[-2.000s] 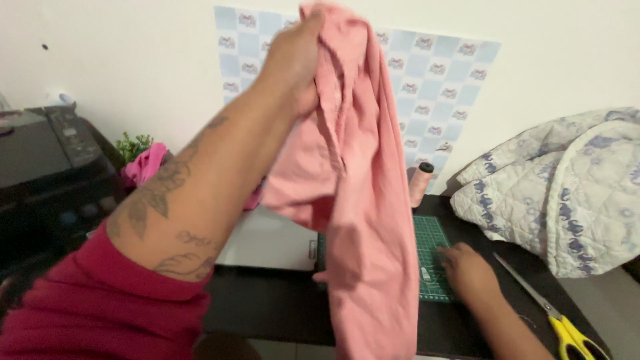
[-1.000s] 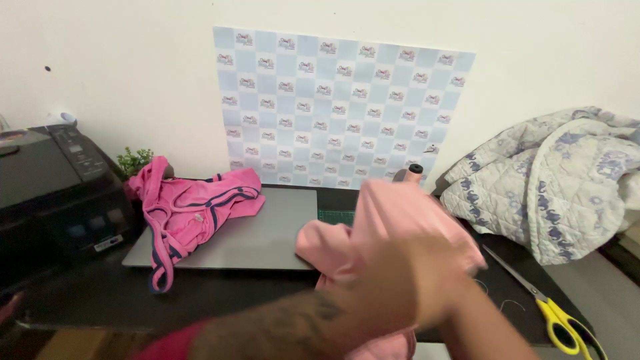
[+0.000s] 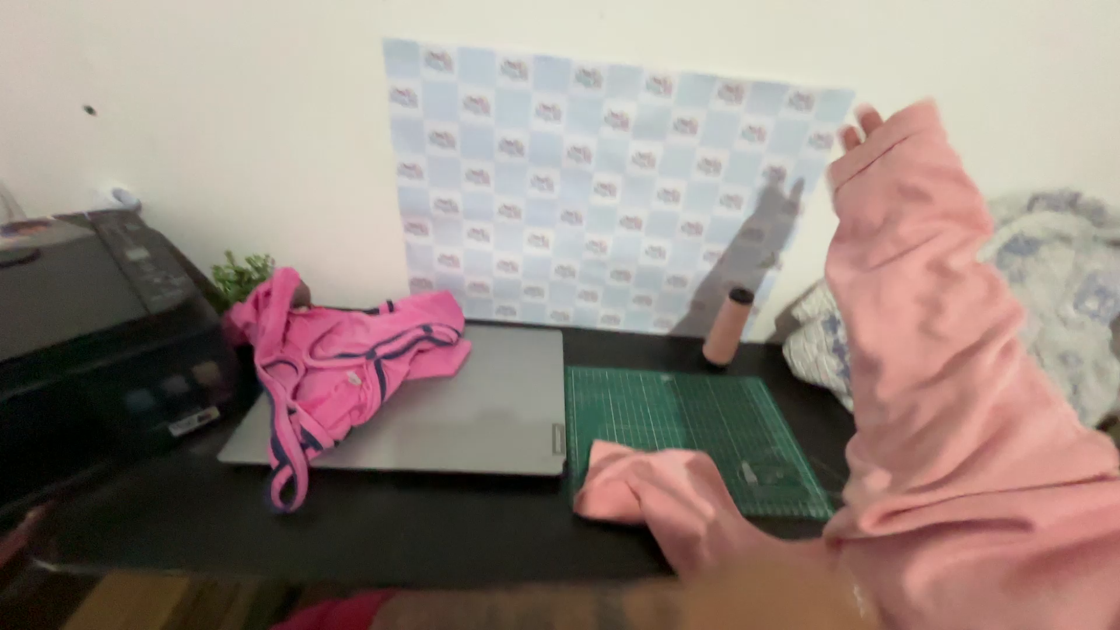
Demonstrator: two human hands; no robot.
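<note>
A pink long-sleeved garment (image 3: 936, 350) covers my raised right arm at the right. Only the fingertips of my right hand (image 3: 862, 127) poke out of its cuff, apart and holding nothing. My left hand (image 3: 770, 595), blurred at the bottom edge, grips the garment where its folds gather near my right arm; its fingers are not clear. The other sleeve lies over the front of a green cutting mat (image 3: 665, 407). A pink thread cone (image 3: 728, 328) stands upright behind the mat.
A bright pink garment with navy trim (image 3: 350, 350) lies on a closed grey laptop (image 3: 490, 420). At the left is a black printer (image 3: 87, 350), with a green plant (image 3: 241, 276) behind. A quilted floral fabric (image 3: 1050, 289) is bunched at the right. A checked sheet (image 3: 612, 175) hangs on the wall.
My right hand, by the mat two seconds ago, is now raised inside the pink sleeve. My left hand has come down from holding the garment up high. The yellow-handled scissors are no longer in view.
</note>
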